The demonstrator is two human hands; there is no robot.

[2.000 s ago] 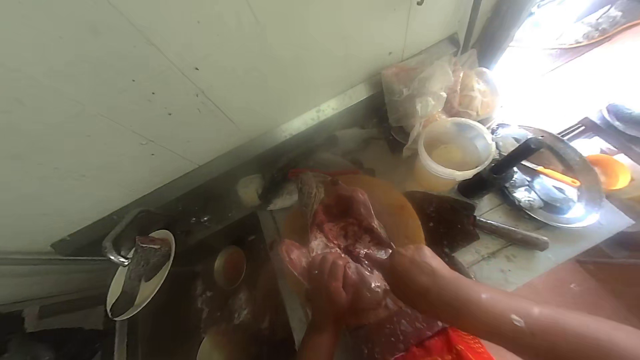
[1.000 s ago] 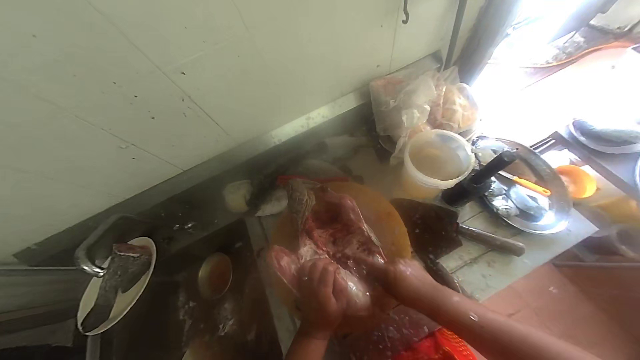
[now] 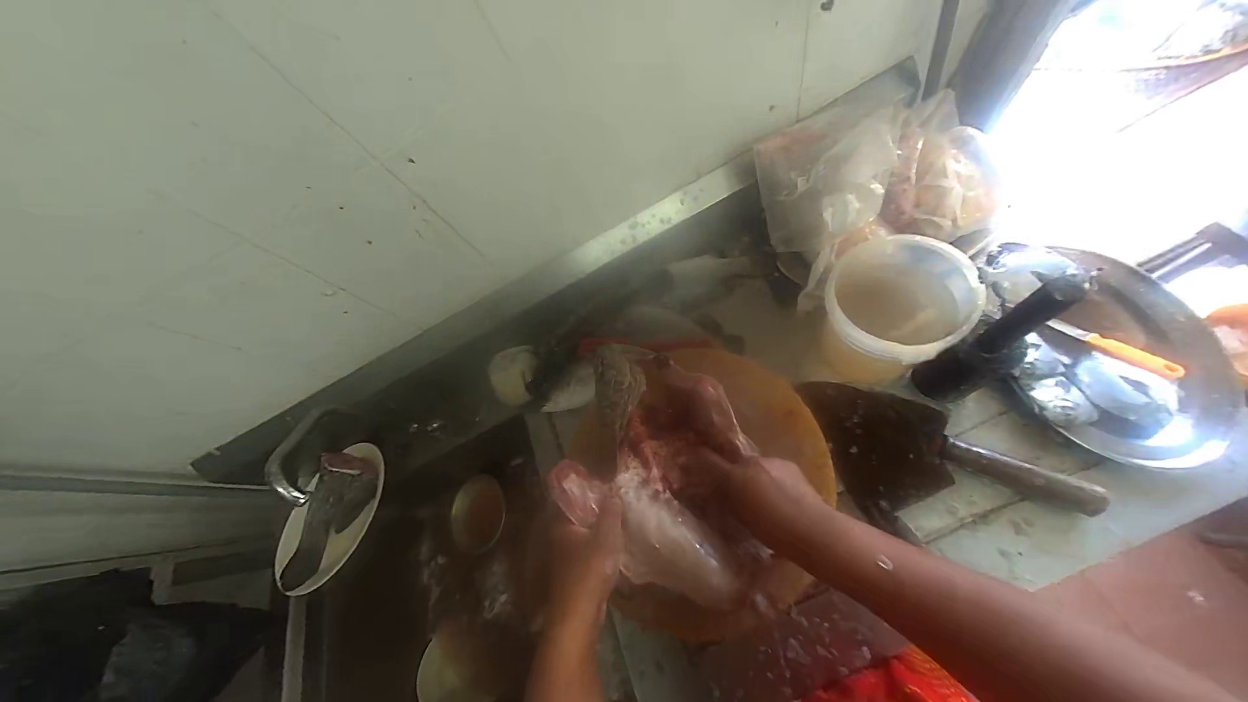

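A large piece of raw fish (image 3: 673,536), pink and wet inside with some dark scaly skin, lies opened on a round wooden chopping board (image 3: 790,419). My left hand (image 3: 585,546) grips the flesh at its left side. On the right side my right hand (image 3: 756,487) is at the open cavity, its fingers partly hidden in the flesh. Right beside the board lies a cleaver with a broad dark blade (image 3: 873,448) and a wooden handle, touched by neither hand.
A cloudy plastic tub (image 3: 902,302), plastic bags (image 3: 838,185) and a metal basin (image 3: 1160,322) holding an orange-handled knife (image 3: 1136,358) stand at the right. An oval plate (image 3: 330,526) with a fish piece rests near the faucet (image 3: 283,468) at the left, by the sink. A wall rises behind.
My left hand has shifted to the left edge of the flesh, away from my right hand. Both hands were close together on the fish before.
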